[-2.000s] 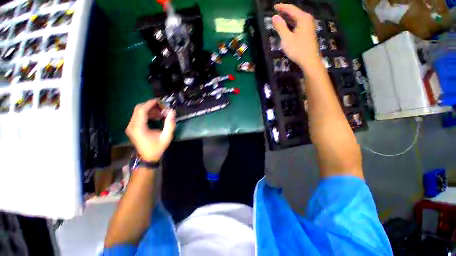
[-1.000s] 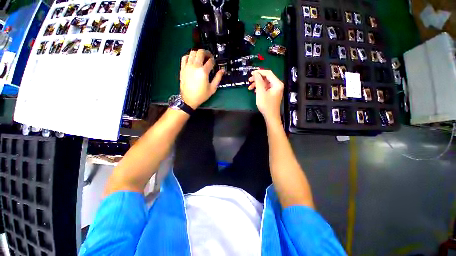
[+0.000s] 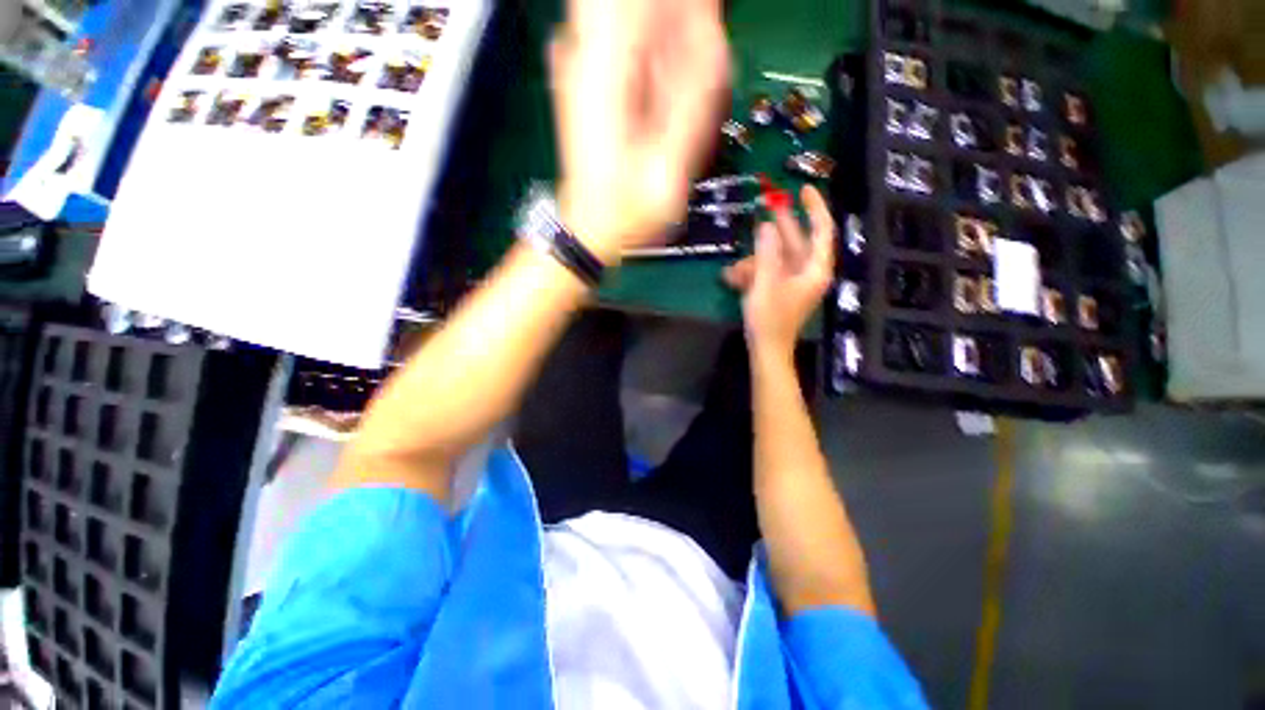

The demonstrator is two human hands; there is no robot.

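The black assembly fixture (image 3: 683,250) sits on the green mat, largely hidden behind my left hand. My left hand (image 3: 641,118) is blurred and raised over the fixture, cut off by the top edge; whether it holds anything cannot be told. My right hand (image 3: 788,271) is at the fixture's front right, fingers up at the small side clamps with red tips (image 3: 774,197). Its fingers are apart, with fingertips at or just beside the red tips; whether they touch is unclear. The large clamp is not visible.
Loose gold and silver parts (image 3: 791,111) lie behind my right hand. A black parts tray (image 3: 932,319) with a white label (image 3: 1017,276) is at right. A white parts tray (image 3: 250,236) is at left. Empty black trays (image 3: 104,458) are lower left. A pale box (image 3: 1221,284) stands far right.
The view has shifted left. My left hand has moved up from the fixture's front to above it. My right hand, first over the black tray, came to the side clamps, and its fingers have spread.
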